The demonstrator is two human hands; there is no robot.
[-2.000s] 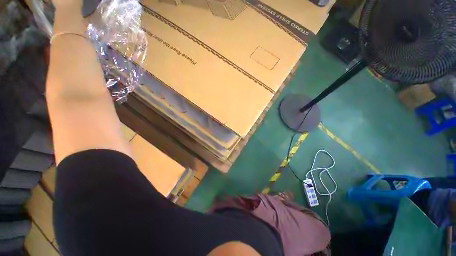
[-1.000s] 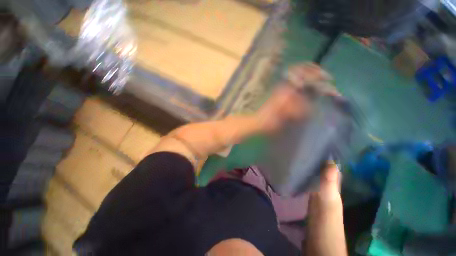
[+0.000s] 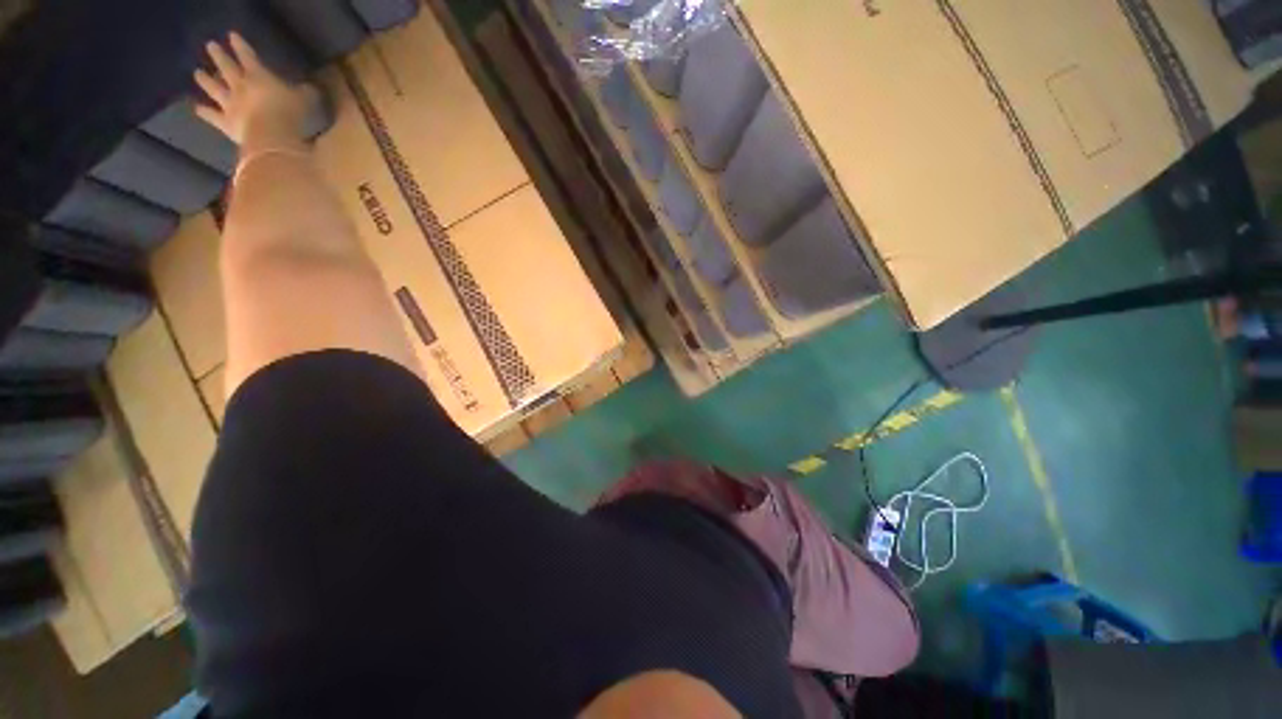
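Note:
My left hand (image 3: 260,101) reaches to the upper left with its fingers spread. It is beside or over dark grey housings (image 3: 152,166) that stand in a row along the left. It holds nothing that I can see; whether it touches a housing is not clear. Tan cardboard sheets (image 3: 485,239) with dark printing lie right of the hand. My right hand is not in view.
A second stack shows grey housings (image 3: 816,246) under a cardboard sheet (image 3: 970,169), with clear plastic wrap (image 3: 633,31) at its top. A fan base (image 3: 973,351), a power strip (image 3: 884,535) and a blue stool (image 3: 1033,611) are on the green floor.
A second ago both hands were around a blurred grey housing at centre right; it is no longer seen there. My left hand has moved to the upper left, my right hand out of view.

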